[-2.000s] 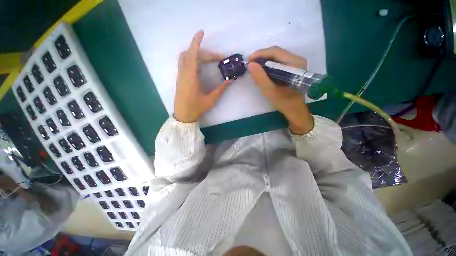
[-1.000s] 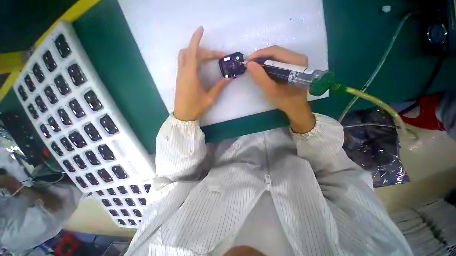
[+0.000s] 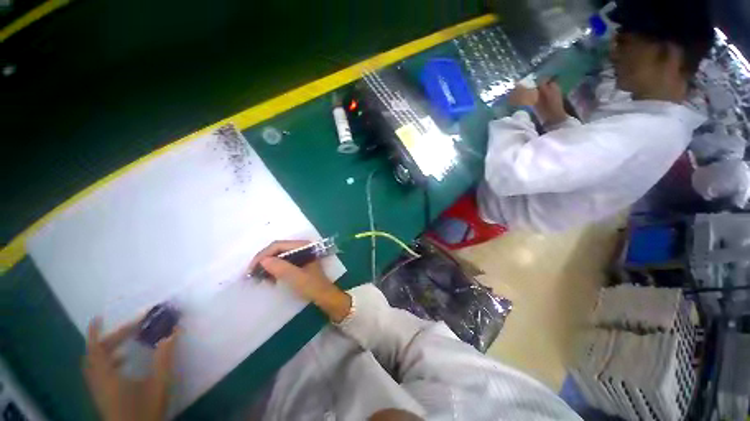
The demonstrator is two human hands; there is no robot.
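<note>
My left hand (image 3: 131, 370), blurred at the lower left, holds a small black housing (image 3: 158, 323) between thumb and fingers above the white work paper (image 3: 90, 238). My right hand (image 3: 288, 267) grips the dark dispensing syringe (image 3: 298, 255) like a pen over the paper's right part. The syringe points left, clear of the housing; its needle tip is hard to make out. A yellowish air hose (image 3: 386, 238) curves from its rear.
Dark wipe marks (image 3: 233, 152) lie at the paper's far corner. Beyond its right side are a white cylinder (image 3: 342, 127), black controller box (image 3: 403, 123) and blue bin (image 3: 448, 86). A black plastic bag (image 3: 452, 296) lies right. Another person (image 3: 584, 164) works at right.
The view has swung to the right, bringing the controller and other person into sight. The syringe and housing, close together before, are now well apart. Both hands kept their hold.
</note>
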